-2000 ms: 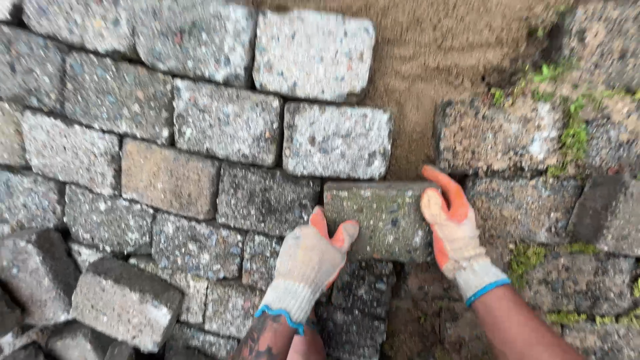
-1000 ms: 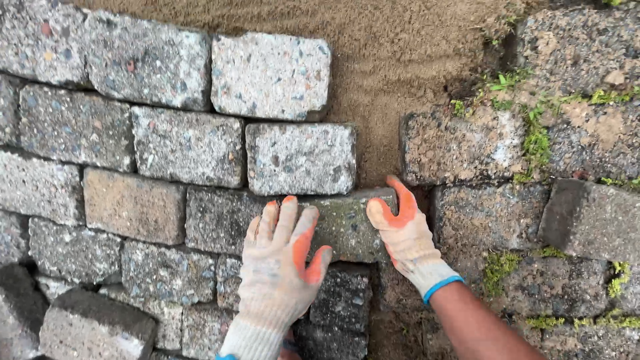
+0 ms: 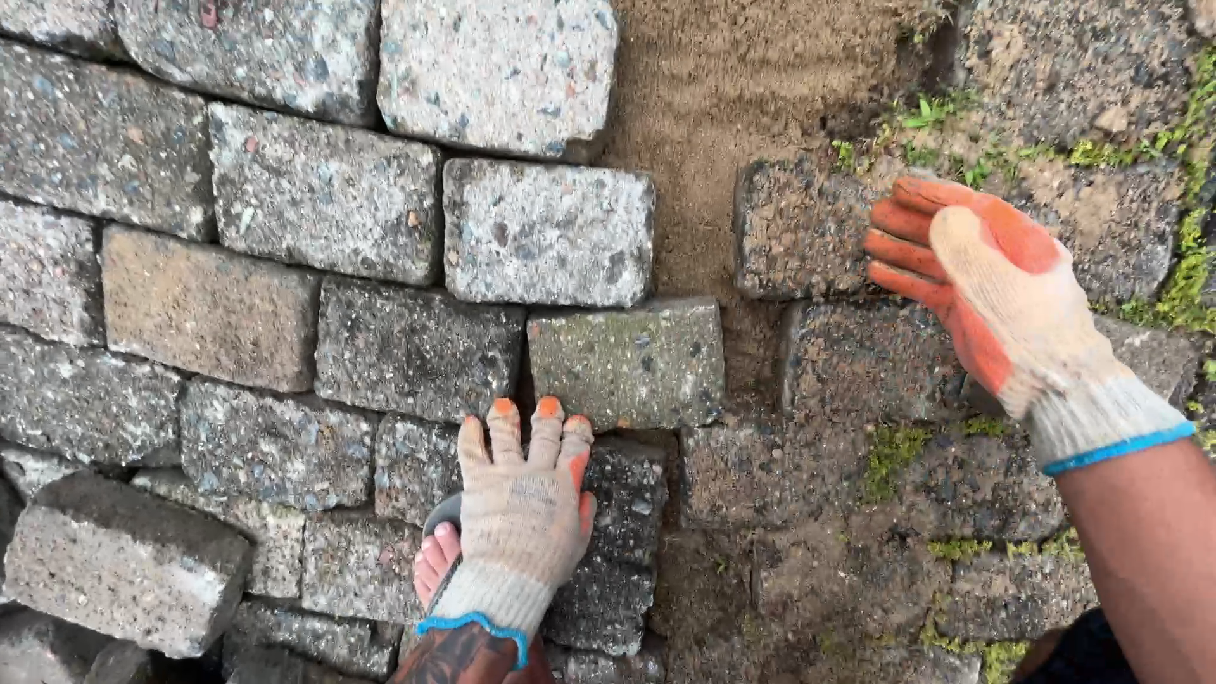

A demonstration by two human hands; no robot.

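My left hand (image 3: pixel 527 484), in a cream and orange work glove with a blue cuff, lies palm down with fingers spread, its fingertips at the lower left edge of a greenish concrete paver (image 3: pixel 627 363). That paver sits below a pale grey paver (image 3: pixel 549 233) and right of a dark grey paver (image 3: pixel 418 347). A narrow gap shows at its left side. My right hand (image 3: pixel 988 275), gloved alike, is raised over the old mossy pavers (image 3: pixel 807 228) on the right, holding nothing, thumb apart from the fingers.
Bare sand (image 3: pixel 731 85) runs between the laid pavers and the weathered ones. Loose pavers (image 3: pixel 123 560) are heaped at the lower left. Green weeds (image 3: pixel 936 112) and moss grow in the right-hand joints. A sandalled foot (image 3: pixel 439 556) shows beside my left wrist.
Both hands were on the greenish paver before. My right hand has let go and moved off to the right; my left hand has drawn back to the paver's lower edge.
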